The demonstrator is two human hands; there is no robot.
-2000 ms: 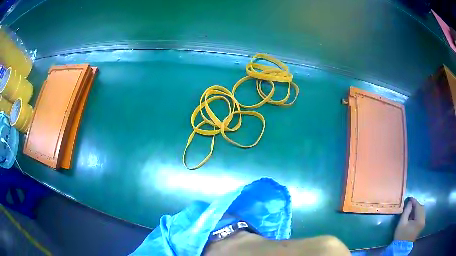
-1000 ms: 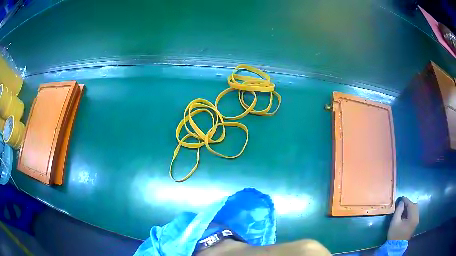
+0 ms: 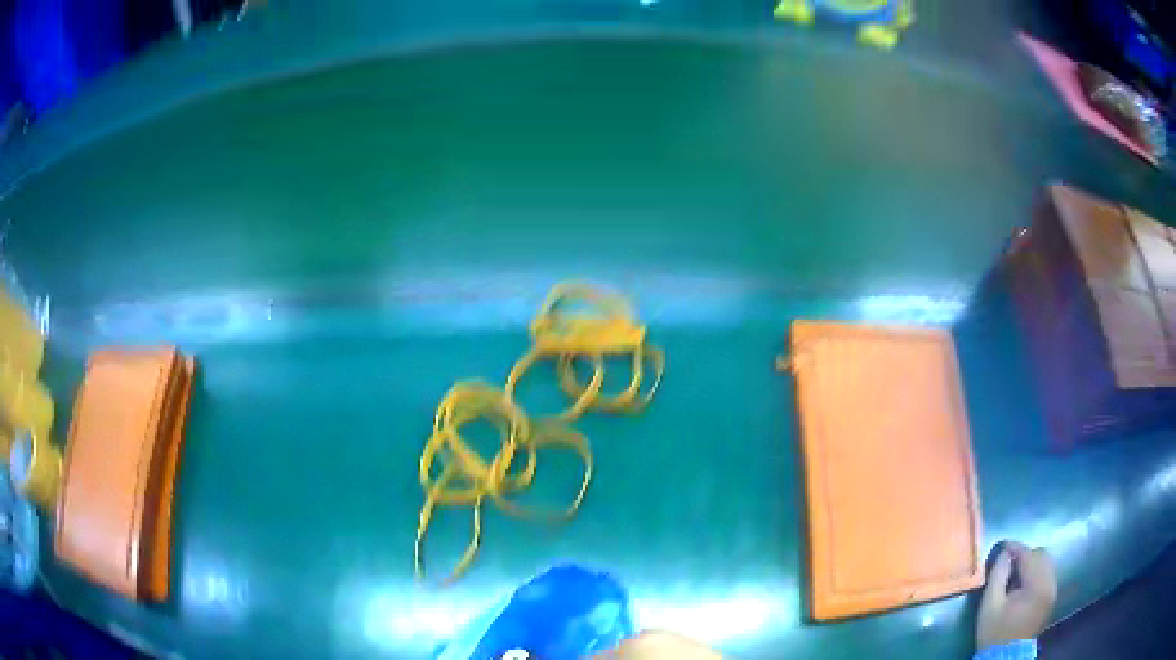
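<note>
A flat orange-brown panel (image 3: 890,471) lies on the green bench at the right. My right hand (image 3: 1016,587) is at its lower right corner with the fingers curled; I cannot tell if they grip anything. My left hand (image 3: 658,646) is mostly cut off by the bottom edge, with only a bit of skin showing beyond the blue sleeve, so its fingers are hidden. A tangle of yellow rubber bands (image 3: 484,445) lies mid-bench. Overlapping orange-brown panels (image 3: 114,464) lie at the left. The view is blurred.
Tall brown blocks (image 3: 1122,284) with thin bands stand at the right. Yellow rolls (image 3: 23,380) stand at the far left edge, with a light blue object below. A pink sheet (image 3: 1060,80) with a clear bag lies far right. A yellow and blue object shows at the top.
The view has tilted up, so the bench things appear lower and more of the far side shows. My left forearm has largely dropped out of view. My right hand stays at the panel's corner.
</note>
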